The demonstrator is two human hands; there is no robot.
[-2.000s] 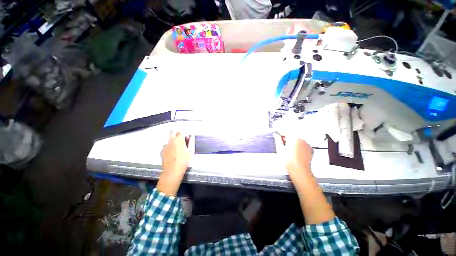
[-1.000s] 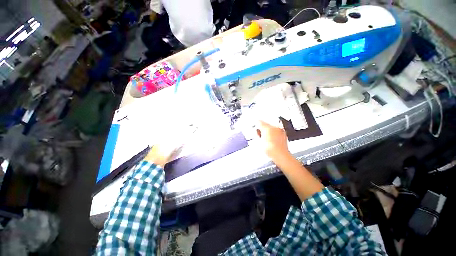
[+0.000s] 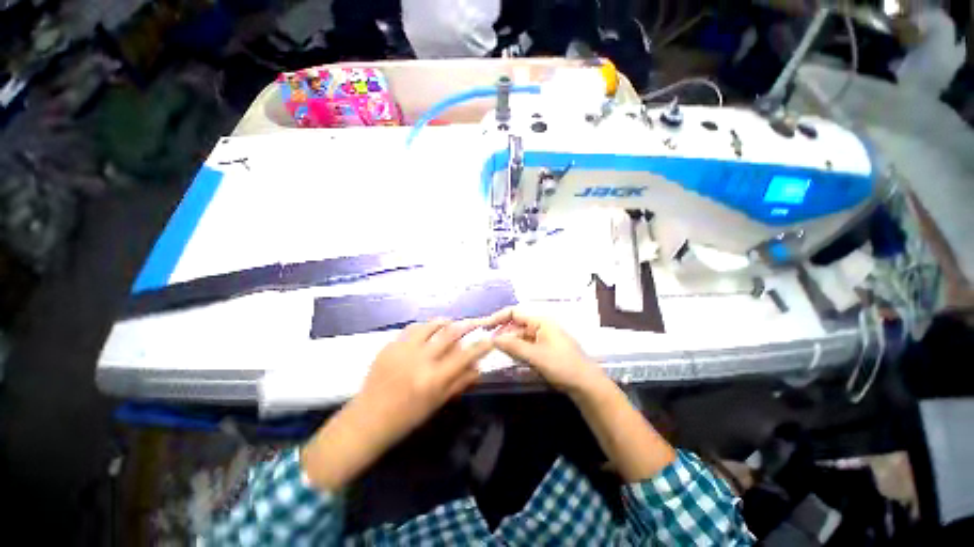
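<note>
A short dark strip (image 3: 411, 308) lies flat on the white table in front of the needle area (image 3: 502, 240). A longer dark strip (image 3: 256, 278) lies behind it, reaching to the left table edge. My left hand (image 3: 422, 369) and my right hand (image 3: 543, 347) meet at the front of the table, just below the short strip's right end. Their fingertips touch or nearly touch around something pale and small; what it is cannot be made out. A white flat piece (image 3: 299, 393) shows at the front edge, left of my left forearm.
The sewing machine (image 3: 641, 176) stands at the right behind my hands. A dark brown L-shaped patch (image 3: 630, 318) lies right of the needle under white scraps (image 3: 628, 256). A pink patterned pouch (image 3: 340, 98) sits in the tray behind. Part of a person in white (image 3: 449, 24) shows beyond.
My hands have come together at the front edge, off the short dark strip, which now lies free. The view has turned and the white piece at the front edge has appeared.
</note>
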